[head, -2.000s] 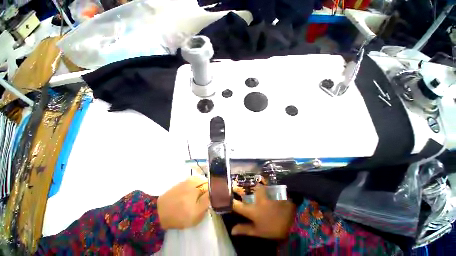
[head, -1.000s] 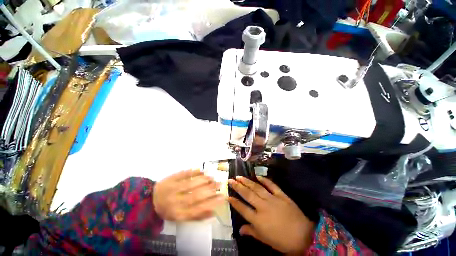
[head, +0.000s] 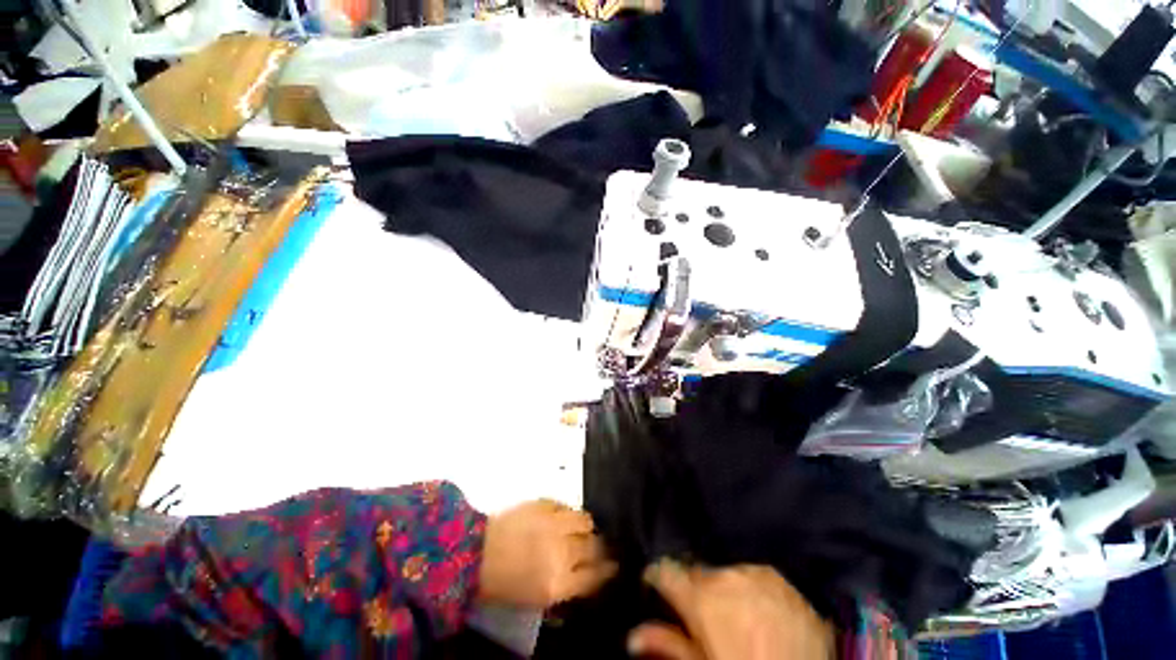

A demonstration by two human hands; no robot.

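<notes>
The black garment piece (head: 722, 477) lies right of and below the needle area of the white sewing machine (head: 761, 277) and runs down to the front edge. My left hand (head: 548, 557) has its fingers curled on the cloth's left edge. My right hand (head: 735, 616) is on the same cloth, partly cut off by the bottom edge; its grip is hard to tell. A pale strip (head: 513, 624) shows below my left hand. The metal guard (head: 667, 316) stands at the head's left end, above the presser foot area.
A plastic-wrapped brown board (head: 181, 348) and striped stack (head: 84, 252) lie at left. A black cloth piece (head: 497, 213) lies behind the head. A clear zip bag (head: 890, 415) and white strips (head: 1032, 554) are at right. Red thread cones (head: 954, 90) stand behind.
Both hands have moved down toward the front edge, away from the needle. More black cloth shows below the machine. The view has shifted, showing more of the machine's right end.
</notes>
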